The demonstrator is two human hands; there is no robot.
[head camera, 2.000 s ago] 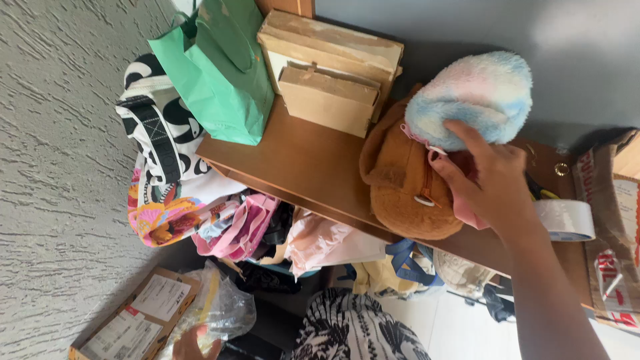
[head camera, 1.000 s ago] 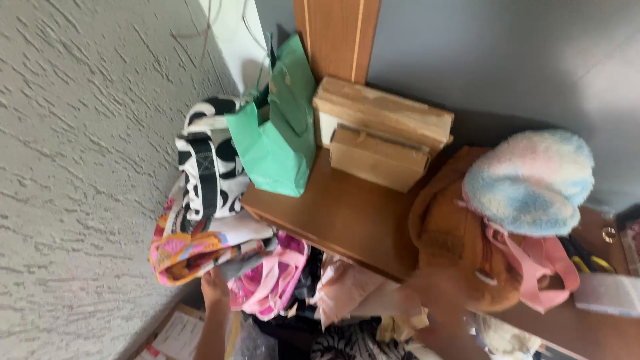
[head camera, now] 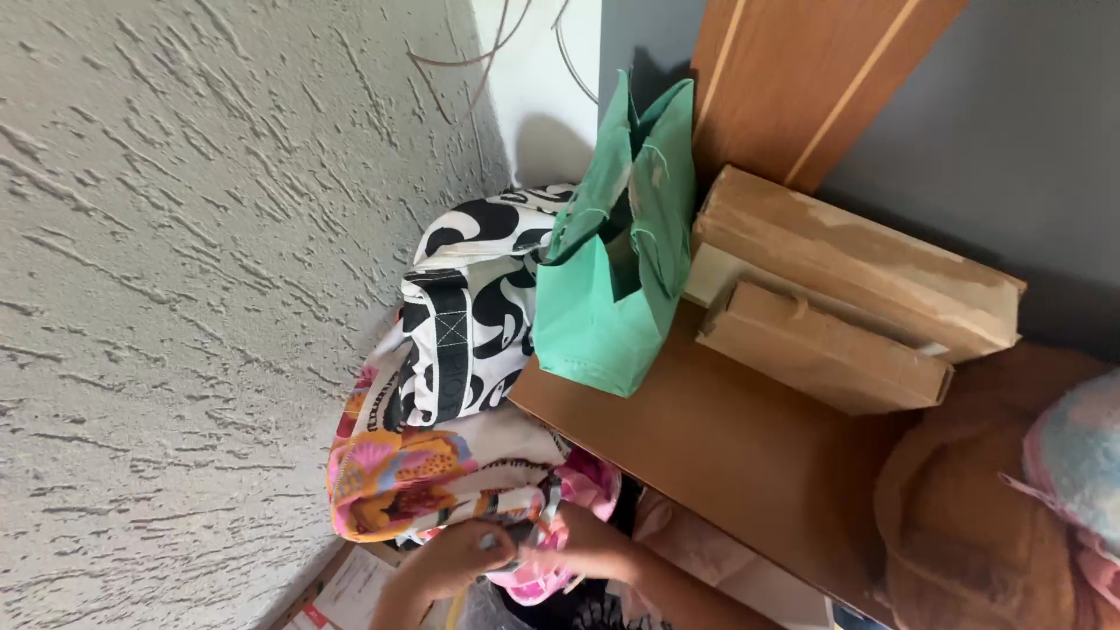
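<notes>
Low in the view, my left hand (head camera: 459, 556) has its fingers closed on a grey strap (head camera: 518, 531) beside a floral bag (head camera: 411, 468). My right hand (head camera: 582, 542) is at the same strap from the right; it is blurred, and its grip is unclear. Just behind the hands hangs a pink bag (head camera: 591, 481). Above the floral bag is a black-and-white patterned bag (head camera: 472, 324), against a green fabric bag (head camera: 604, 306) that stands on the shelf's end.
The brown wooden shelf (head camera: 744, 446) holds cardboard boxes (head camera: 857, 262), a brown plush bag (head camera: 971, 490) and a fluffy pastel bag (head camera: 1085, 446). A textured wall (head camera: 192, 306) stands at left. A labelled carton (head camera: 350, 586) lies below.
My right hand has left the fluffy bag and moved left to the strap by the floral bag. My left hand, earlier lower by the carton, has come up there too. The view has shifted left.
</notes>
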